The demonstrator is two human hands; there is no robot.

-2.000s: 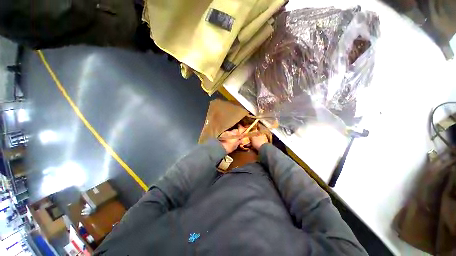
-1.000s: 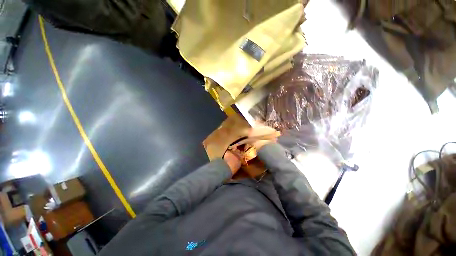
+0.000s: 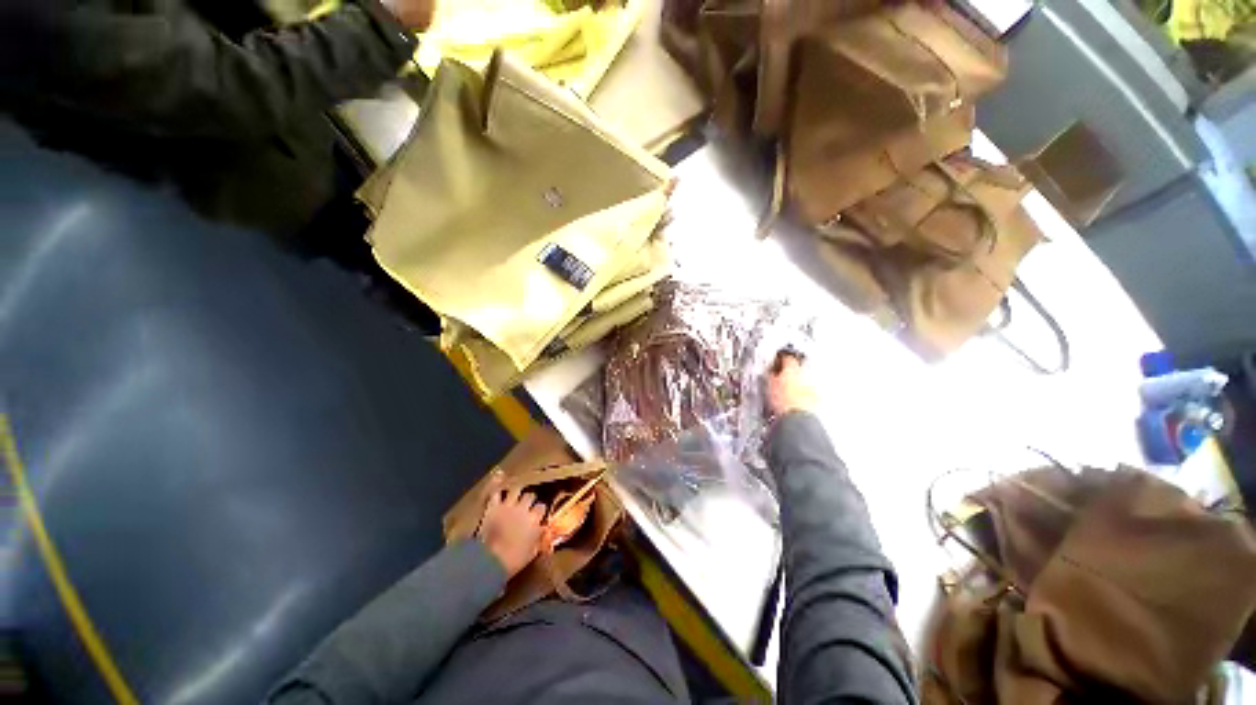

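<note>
A brown bag (image 3: 517,478) lies open at my lap, against the table edge. My left hand (image 3: 513,529) holds its near rim. An orange piece (image 3: 569,515) shows inside the mouth, and a narrow pale strip (image 3: 584,488) sticks up there. A thin brown strap loop hangs at the bag's near side. My right hand (image 3: 788,384) is at the right side of a clear plastic bag (image 3: 689,372) with dark brown parts in it. The fingers are at a small dark opening or piece; whether they grip anything cannot be told.
A stack of khaki panels (image 3: 510,207) lies beyond the plastic bag. Brown bags are heaped at the far side (image 3: 882,124) and at the right (image 3: 1102,579). Blue-and-white bottles (image 3: 1178,406) stand at the right edge. A person's dark sleeve (image 3: 262,83) is at the upper left.
My right hand has left the bag mouth and reached out to the plastic bag. My left hand stays at the brown bag. The view has turned toward the table.
</note>
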